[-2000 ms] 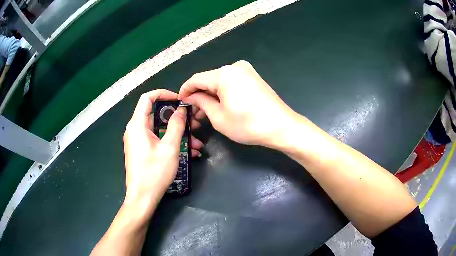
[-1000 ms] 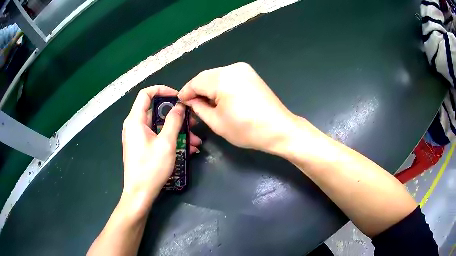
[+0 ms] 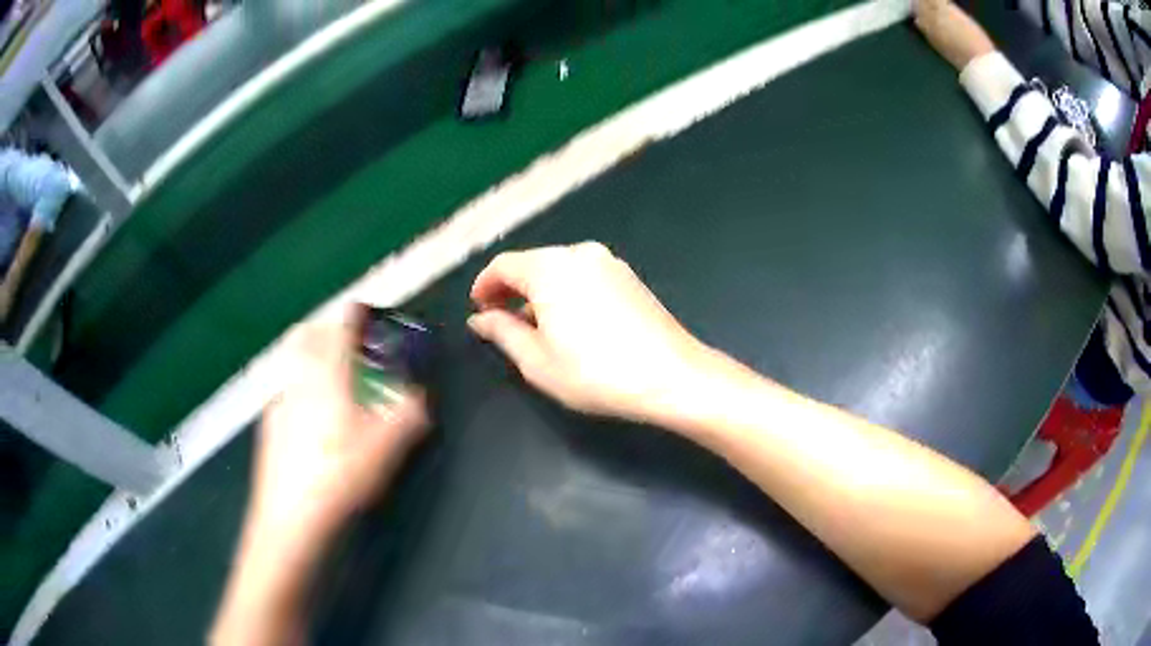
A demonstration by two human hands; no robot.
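Observation:
My left hand (image 3: 331,423) is blurred by motion and holds the open phone unit (image 3: 389,351) at the left, close to the whitish edging. The unit's black top end and a green board area show beyond my fingers; its lower part is hidden. My right hand (image 3: 574,331) is to the right of the unit, apart from it, over the dark green bench (image 3: 808,265). Its thumb and index finger are bent towards each other with a small gap between the tips. No part can be made out between them.
Beyond the whitish edging (image 3: 543,183), a unit with a pale face (image 3: 486,86) and a tiny pale piece (image 3: 563,70) lie on the green conveyor belt (image 3: 366,164). A neighbour's striped sleeve (image 3: 1054,164) reaches in at upper right. A metal post (image 3: 82,423) stands at left.
My left hand has moved left with the unit, away from my right hand. My right hand has shifted slightly down. A unit now shows on the belt, and the neighbour's arm now reaches to the edging.

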